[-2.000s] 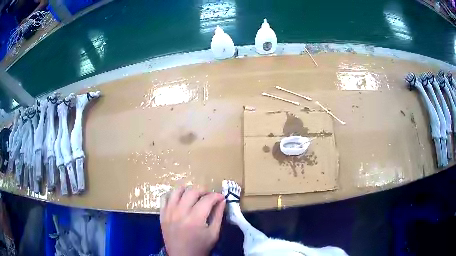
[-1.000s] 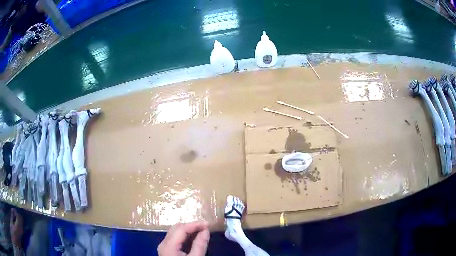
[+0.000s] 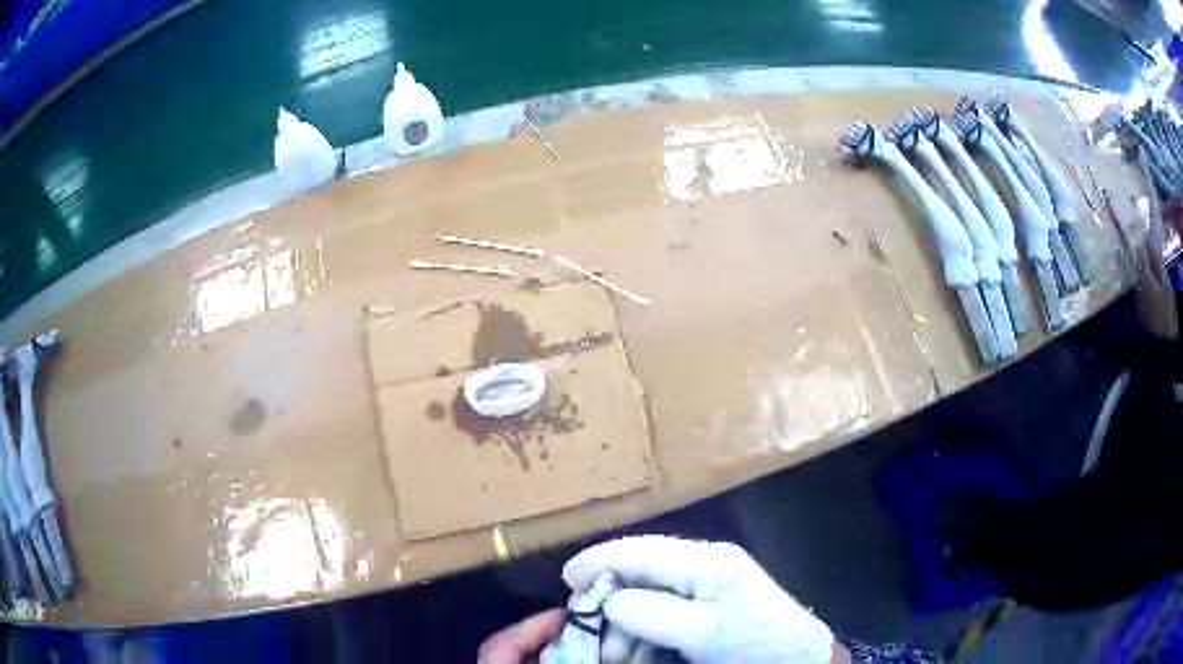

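A white moulded leg (image 3: 579, 641) with a black strap shows at the bottom of the head view, its foot held between my hands in front of the bench edge. My right hand (image 3: 707, 603), in a white knitted glove, grips the foot with its fingertips. My bare left hand (image 3: 522, 641) is mostly cut off by the bottom edge; its fingertips touch the foot from the left. The rest of the leg is out of the picture.
A white dish (image 3: 505, 389) sits on stained cardboard (image 3: 428, 486). Swabs (image 3: 461, 269) lie behind it. Two white bottles (image 3: 413, 114) stand at the green belt (image 3: 519, 46). More legs lie at right (image 3: 954, 240) and far left (image 3: 26, 454). A person's arm (image 3: 1153, 292) is at far right.
The view has turned to the right, so the bench things sit further left. My gloved right hand is now visible on the foot. My left hand touches the foot again.
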